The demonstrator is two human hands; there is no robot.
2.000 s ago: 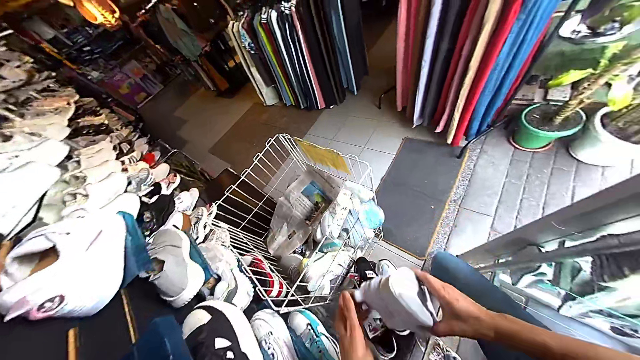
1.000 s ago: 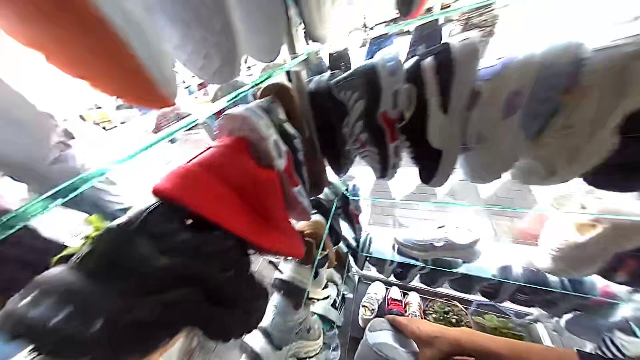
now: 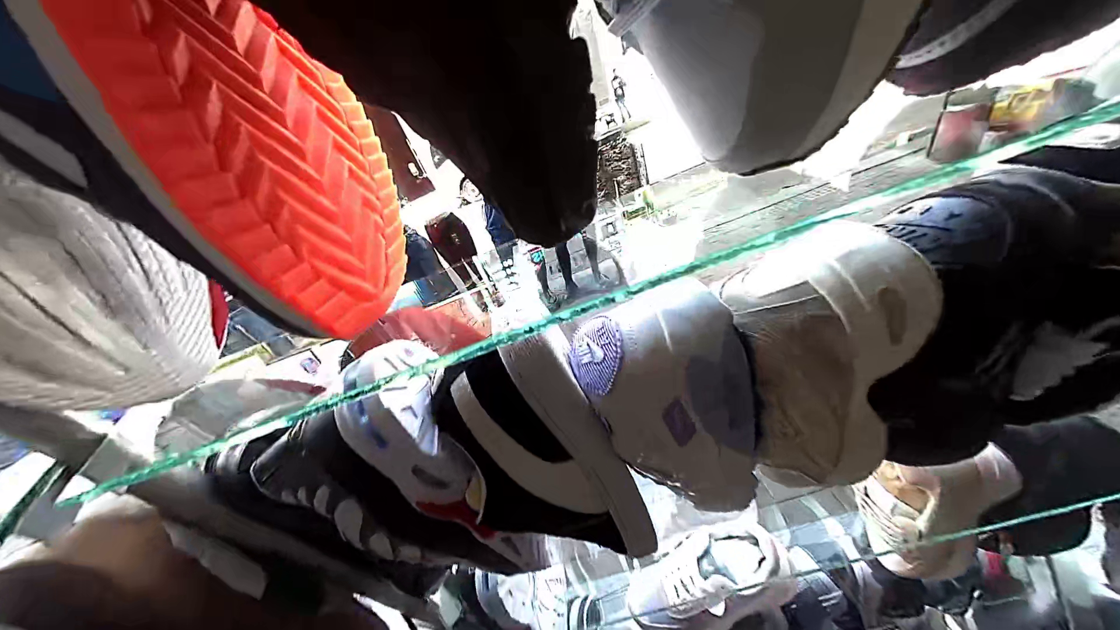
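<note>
Neither my left hand nor my right hand can be made out. A blurred brown shape (image 3: 96,569) fills the lower left corner; I cannot tell what it is. Shoes stand close together along a glass shelf: a black and white shoe (image 3: 534,437), a white shoe with a round purple emblem (image 3: 682,394), a beige shoe (image 3: 822,350) and dark shoes at the right. Above them, a shoe with a bright orange ridged sole (image 3: 262,166) is seen from below, beside a very dark shoe (image 3: 507,114) and a grey one (image 3: 761,79).
The green glass edge (image 3: 665,280) of a shelf runs diagonally across the view. Another glass edge (image 3: 989,528) lies lower right, with a pale laced shoe (image 3: 691,577) below. People (image 3: 490,236) stand beyond the shelves, on bright paving.
The view has swung far from the wire basket and floor to close under the shelves. Two seconds ago both my hands were at a white shoe; a second ago one hand showed at the bottom.
</note>
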